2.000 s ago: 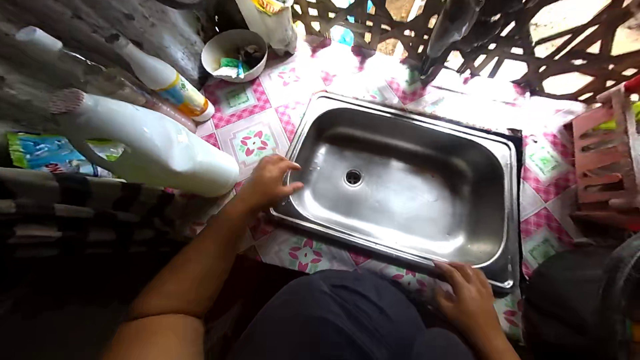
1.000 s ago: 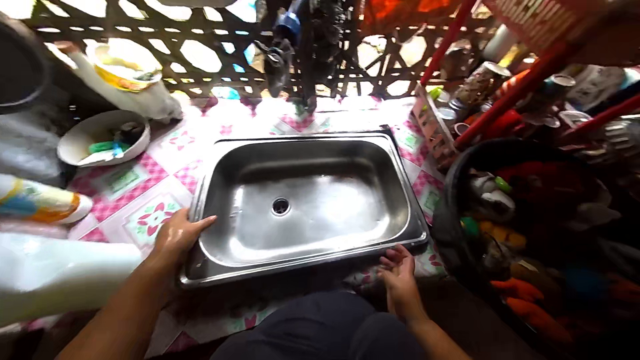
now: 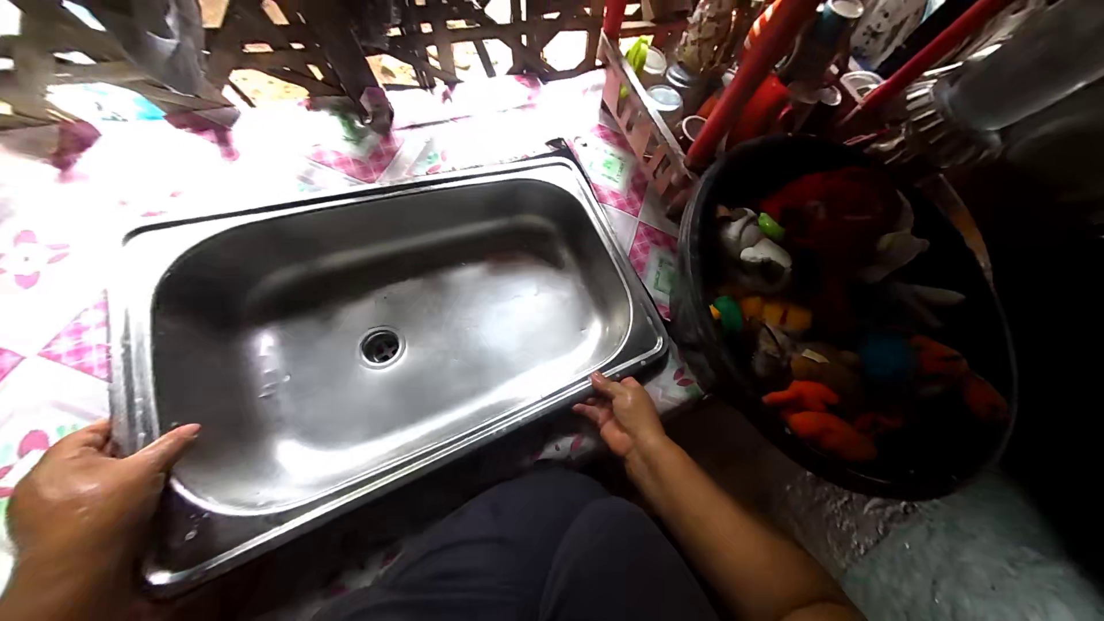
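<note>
A stainless steel sink basin [image 3: 466, 302] with a round drain strainer [image 3: 381, 347] is set in a counter covered with pink-and-white patterned sheeting [image 3: 82, 341]. At its left rim, my left hand [image 3: 95, 492] rests with the thumb over the inner edge and the other fingers on the outer side, partly hidden. Beside the front rim near the right corner is my right hand [image 3: 623, 416], fingertips at the edge and fingers somewhat curled. Whether it grips the rim is not clear. The basin holds no dishes, and its inside looks wet in places.
To the right, a large black tub [image 3: 703, 345] holds stuffed toys or cloth items in several colours. Behind it, a pink plastic basket [image 3: 642, 129] holds jars and cups beside red bars [image 3: 750, 82]. A wooden lattice [image 3: 423, 43] runs along the back of the counter.
The view has swung right and closer, bringing the black tub further in. Both hands remain at the sink's rim; the bowl and bottles at the left are out of view.
</note>
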